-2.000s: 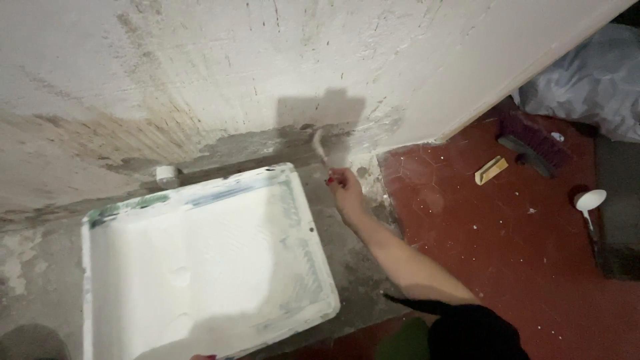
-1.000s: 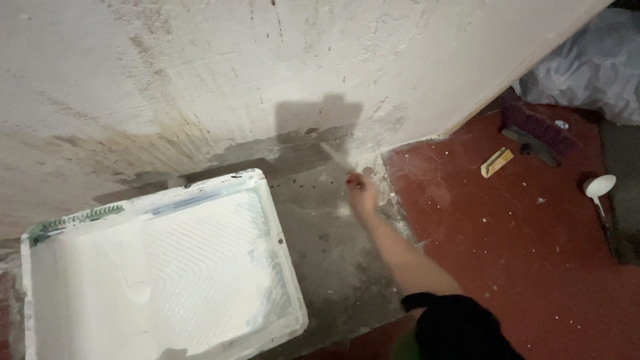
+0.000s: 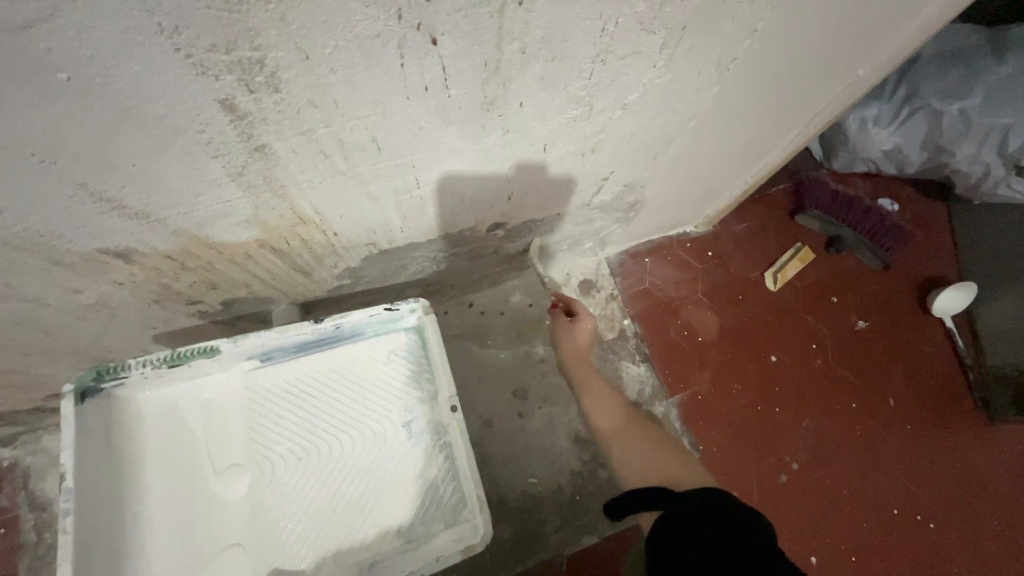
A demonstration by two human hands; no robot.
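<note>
My right hand (image 3: pixel 572 324) is closed on the handle of a slim, white-tipped paintbrush (image 3: pixel 539 260), blurred in part. The brush tip points up and left, by the foot of the stained plaster wall (image 3: pixel 480 104), near the corner; whether it touches the wall, I cannot tell. Left of my right hand, a white paint roller tray (image 3: pixel 472 480) holds white paint, with ridges showing through and green and blue smears on its rim. My left hand is not clearly visible.
On the red tiled floor (image 3: pixel 736 384) to the right lie a small yellowish block (image 3: pixel 789 266), a purple-bristled broom head (image 3: pixel 852 220) and a white ladle-like utensil (image 3: pixel 954 299). Grey plastic sheeting (image 3: pixel 936 112) is heaped at the upper right. Bare grey cement (image 3: pixel 520 400) borders the tiles.
The roller tray has shifted left along the wall from where it stood two seconds ago. My right hand stays near the corner with the paintbrush, slightly farther right than before.
</note>
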